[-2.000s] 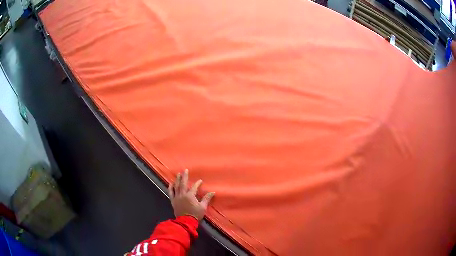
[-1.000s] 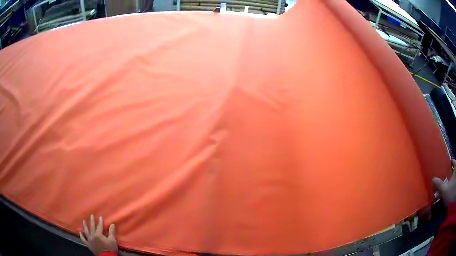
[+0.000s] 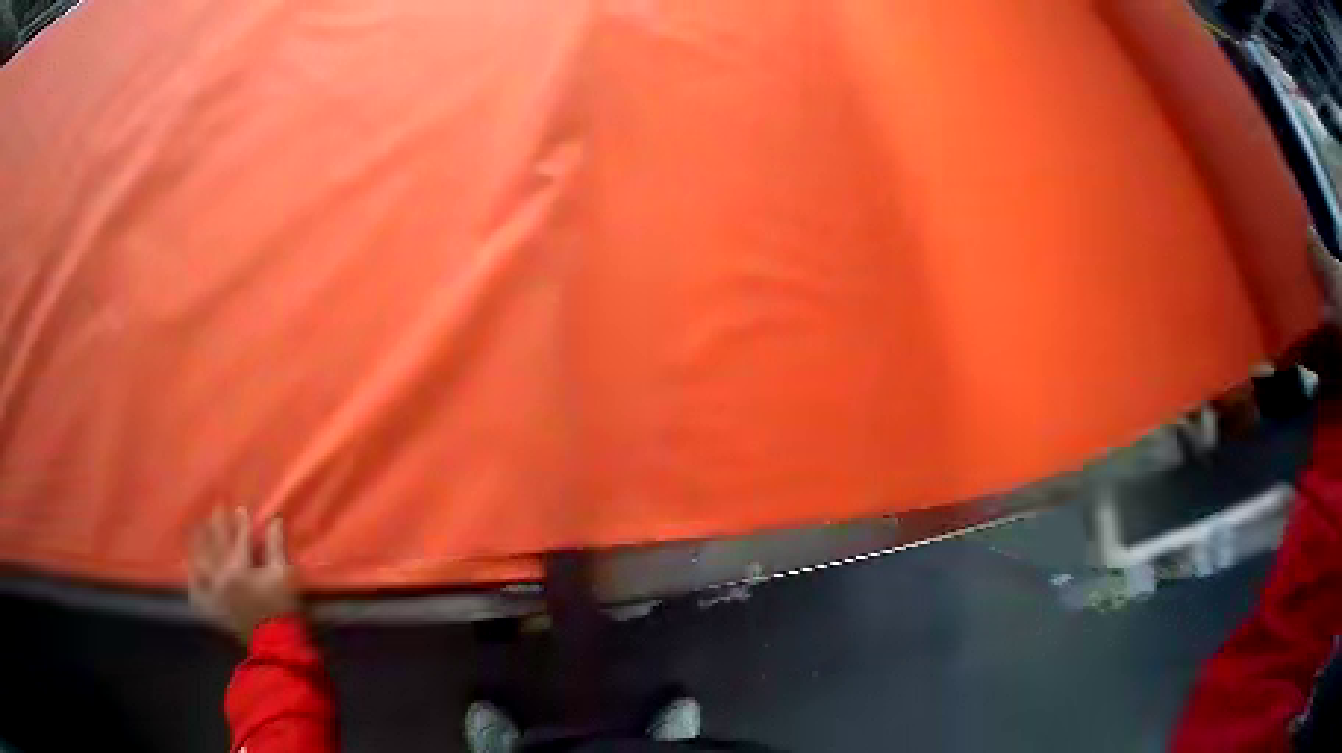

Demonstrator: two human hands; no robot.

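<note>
Bright orange material (image 3: 736,294) covers the table, with diagonal creases on its left part and a smoother part to the right. My left hand (image 3: 243,571) lies spread on the material's near edge at the lower left, palm down and slightly blurred. My right hand (image 3: 1329,277) is at the far right rim, cut off and blurred, beside the orange material roll (image 3: 1214,177). Its fingers cannot be made out. A dark bar (image 3: 577,618) juts down from under the near edge of the material.
The table's metal edge (image 3: 824,564) curves along the near side. A pale frame (image 3: 1200,527) stands out below the edge at the right. The grey floor and my shoes (image 3: 490,727) show at the bottom.
The view has turned right and tilted down, bringing the near edge, dark bar and shoes into view. My left hand stays on the material's edge; my right hand came in at the right.
</note>
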